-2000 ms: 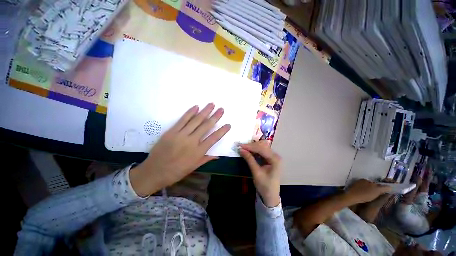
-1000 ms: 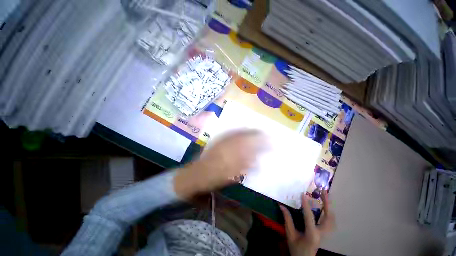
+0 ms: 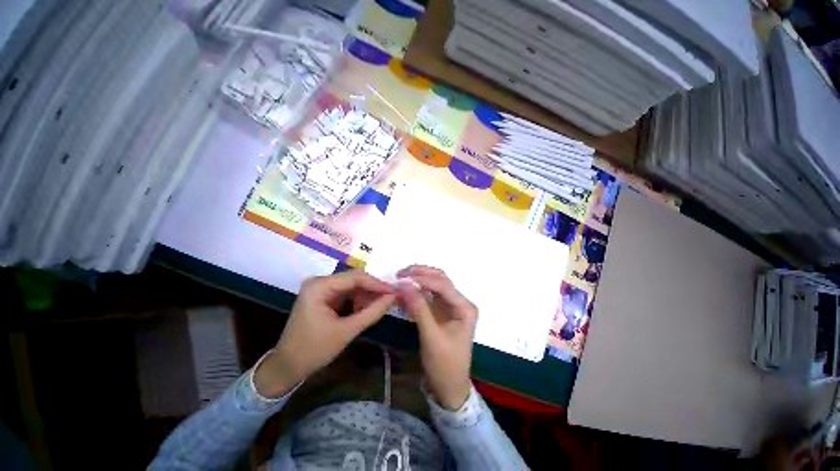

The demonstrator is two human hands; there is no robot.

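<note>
A white back housing (image 3: 493, 267) lies flat on the printed sheet (image 3: 442, 170), its surface glaring. My left hand (image 3: 332, 317) and my right hand (image 3: 442, 327) meet over the housing's near left edge. Their fingertips pinch a small white piece (image 3: 402, 283) between them, mostly hidden by the fingers. A loose heap of small white pieces (image 3: 339, 158) lies on clear plastic beyond the housing's left side. A row of white sticks (image 3: 543, 158) lies beyond the housing.
Tall stacks of white housings stand at left (image 3: 83, 138) and at the back (image 3: 571, 60). White paper (image 3: 221, 216) lies left of the printed sheet. A tan-grey cardboard sheet (image 3: 682, 322) lies at right. White framed units (image 3: 792, 322) stand at far right. Clear plastic (image 3: 285, 78) holds more pieces.
My left hand has moved off the housing's face to its near left edge. My right hand has moved left from the housing's right corner to join it. The view has shifted slightly.
</note>
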